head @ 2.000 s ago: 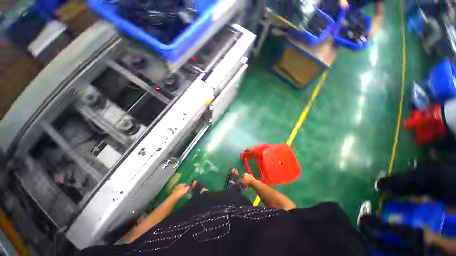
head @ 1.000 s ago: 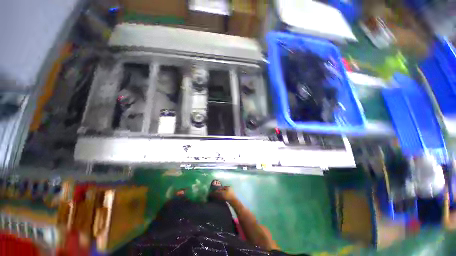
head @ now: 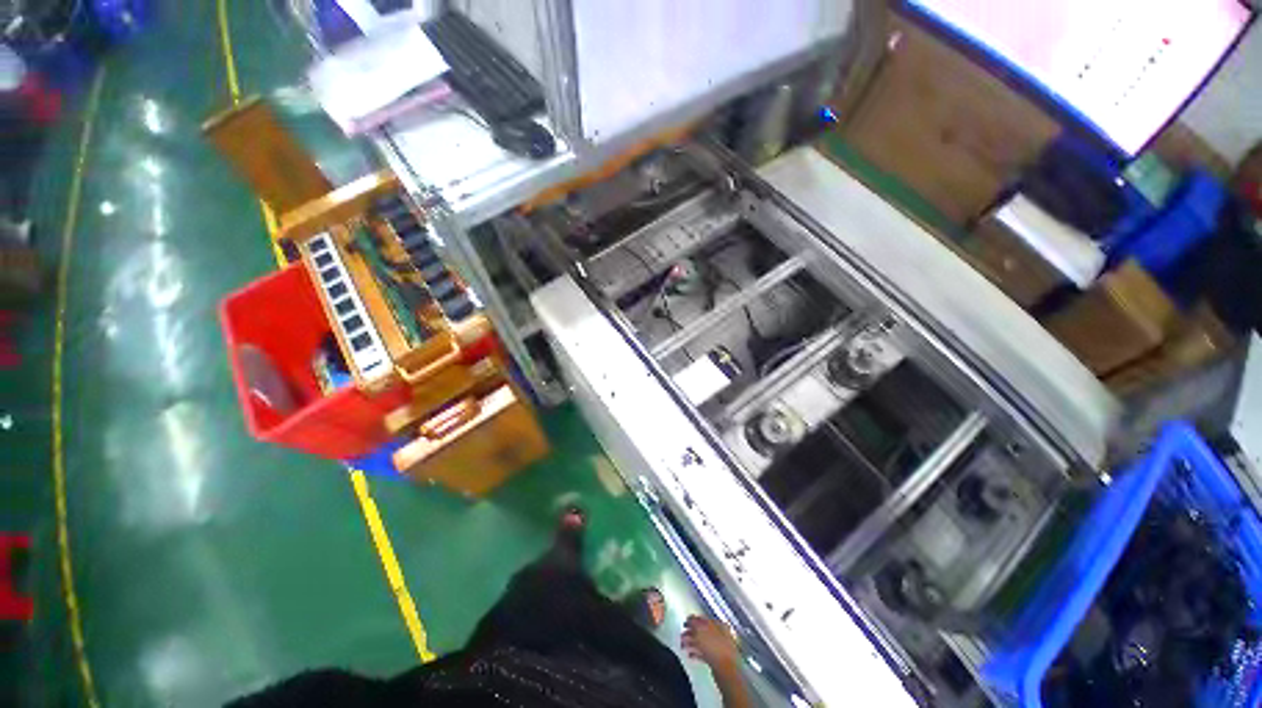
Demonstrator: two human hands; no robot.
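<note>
My right hand (head: pixel 709 642) is small at the bottom, beside the conveyor's white front edge (head: pixel 651 457). Its fingers look loosely spread and I see nothing in it. My left hand is out of the picture. The open conveyor bed (head: pixel 817 332), with metal rails and rollers, lies in front of me with no fixture on it. A blue crate (head: pixel 1077 588) heaped with black adapters (head: pixel 1176 595) stands at the lower right, cut off by the edge.
A spare orange fixture (head: pixel 395 291) lies over a red bin (head: pixel 284 346) on the left. A side shelf holds a keyboard (head: pixel 485 67), a mouse (head: pixel 523 136) and papers (head: pixel 377 80). A monitor (head: pixel 1093 56) and cardboard boxes (head: pixel 1121 321) stand beyond the conveyor.
The view has swung left, bringing the red bin, fixture and shelf into clear sight. The red stool seen at first is gone from view. My left hand, visible two seconds ago, is out of view.
</note>
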